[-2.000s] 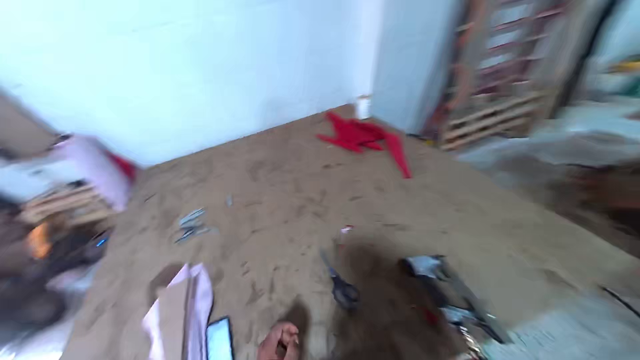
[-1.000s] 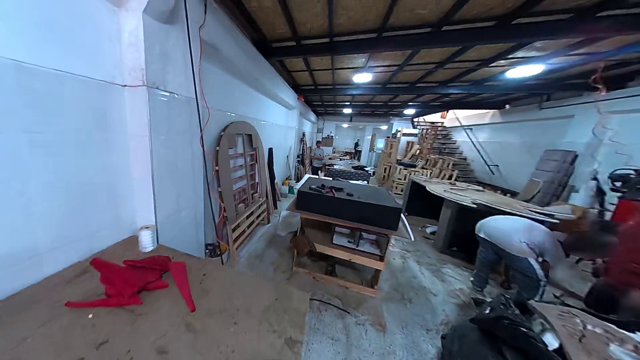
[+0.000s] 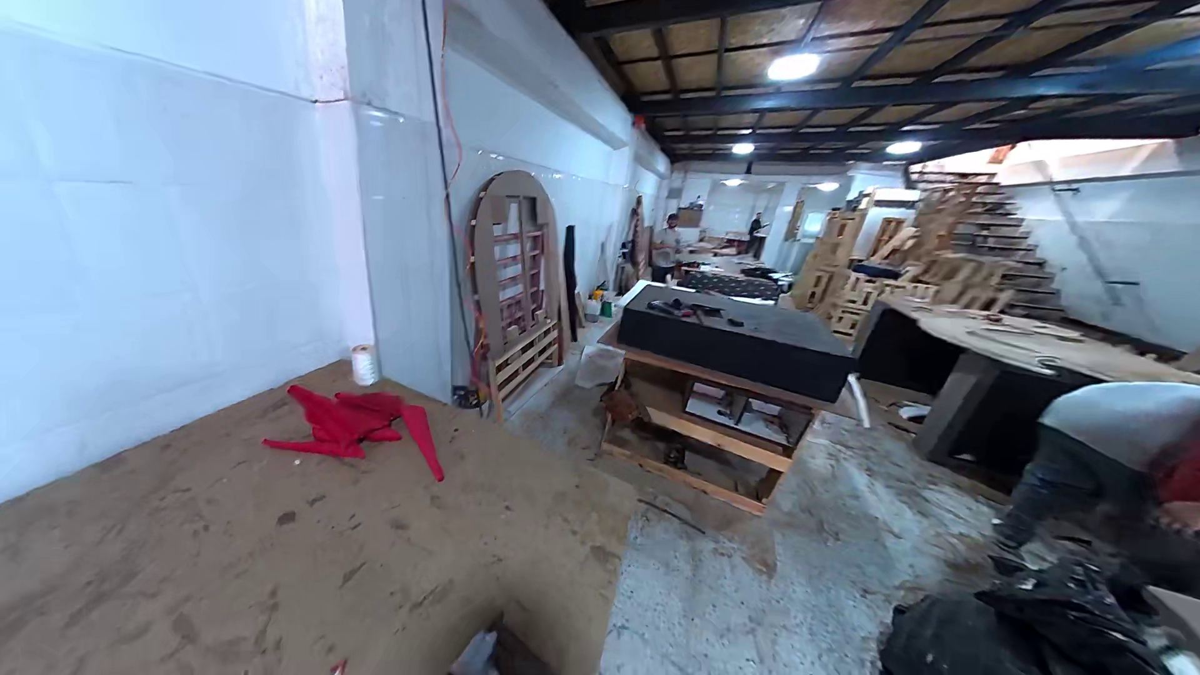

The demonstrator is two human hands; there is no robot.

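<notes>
Neither my left hand nor my right hand shows in the head view. Crumpled red fabric (image 3: 352, 422) lies on the brown worktable (image 3: 450, 525) near the wall. A white spool (image 3: 365, 365) stands upright behind it at the table's back corner. At the bottom edge of the view, part of a dark tool (image 3: 497, 652) rests on the table, mostly cut off.
A black upholstered block (image 3: 741, 347) with tools on it tops a wooden frame beyond the table. An arched wooden frame (image 3: 516, 291) leans on the wall. A person (image 3: 1106, 441) bends over at the right, near black bags (image 3: 1031, 619).
The view has swung up and right from the tabletop to the wider workshop. A hand, scissors and a phone seen two seconds ago are out of view now.
</notes>
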